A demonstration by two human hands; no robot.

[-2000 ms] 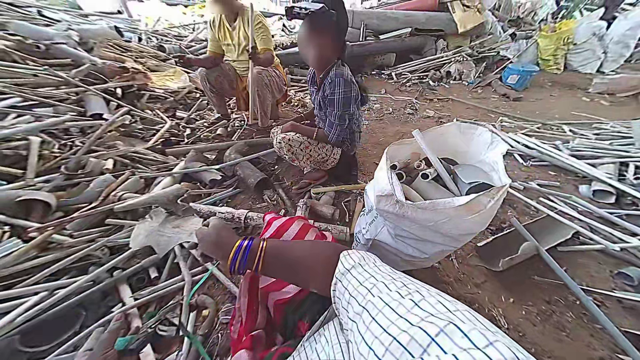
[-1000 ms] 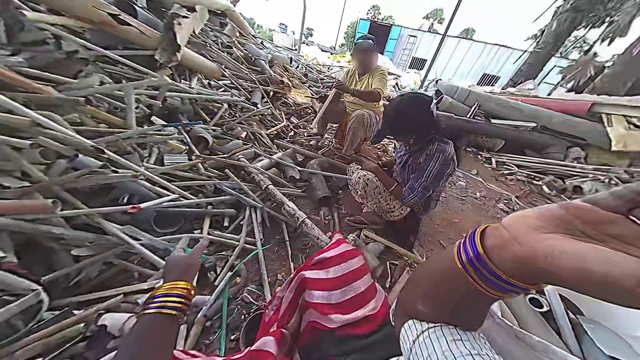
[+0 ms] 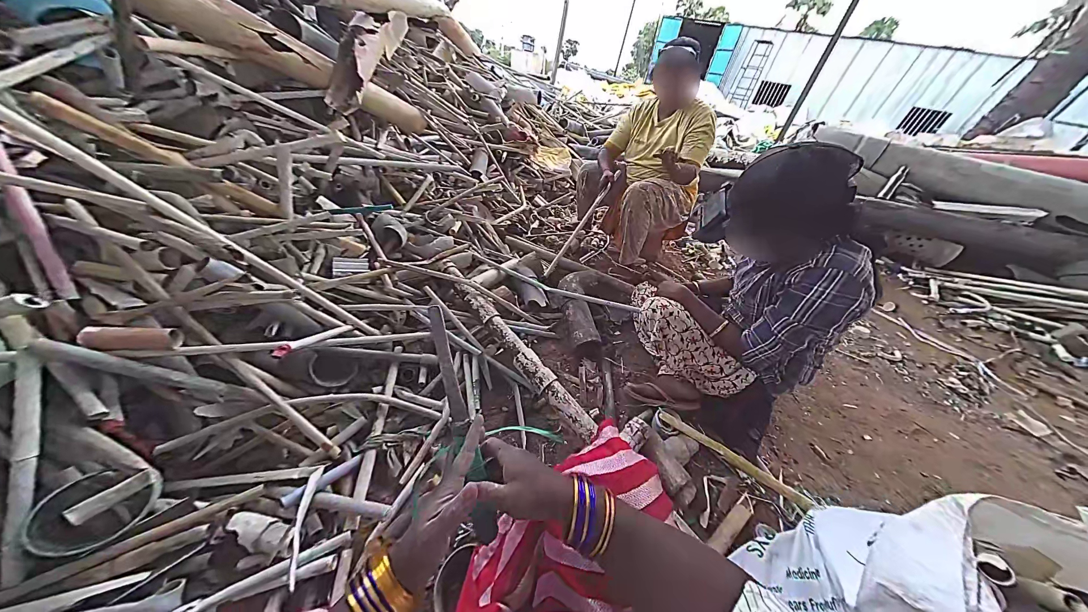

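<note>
My left hand [image 3: 433, 518], with yellow and blue bangles at the wrist, is at the lower middle, its fingers pointing up. My right hand [image 3: 520, 486] meets it from the right, fingers near the left thumb. A flat grey strip [image 3: 448, 365] rises just above the fingertips; whether a hand grips it is unclear. Dark green material [image 3: 483, 501] shows between and behind the hands, partly hidden. Red and white striped cloth [image 3: 616, 467] lies below and beside my right wrist. A white woven sack [image 3: 901, 544] holding pipe pieces stands at the lower right.
A heap of plastic pipes and scraps [image 3: 212, 297] spreads over the left and middle. A person in a plaid shirt [image 3: 790, 297] crouches close by on the right; a person in a yellow shirt [image 3: 663, 144] sits farther back, holding a stick. Large pipes [image 3: 960, 229] lie behind them.
My right hand has moved from over the sack to beside my left hand, where the two now meet. The view swung left and up after the earliest frame.
</note>
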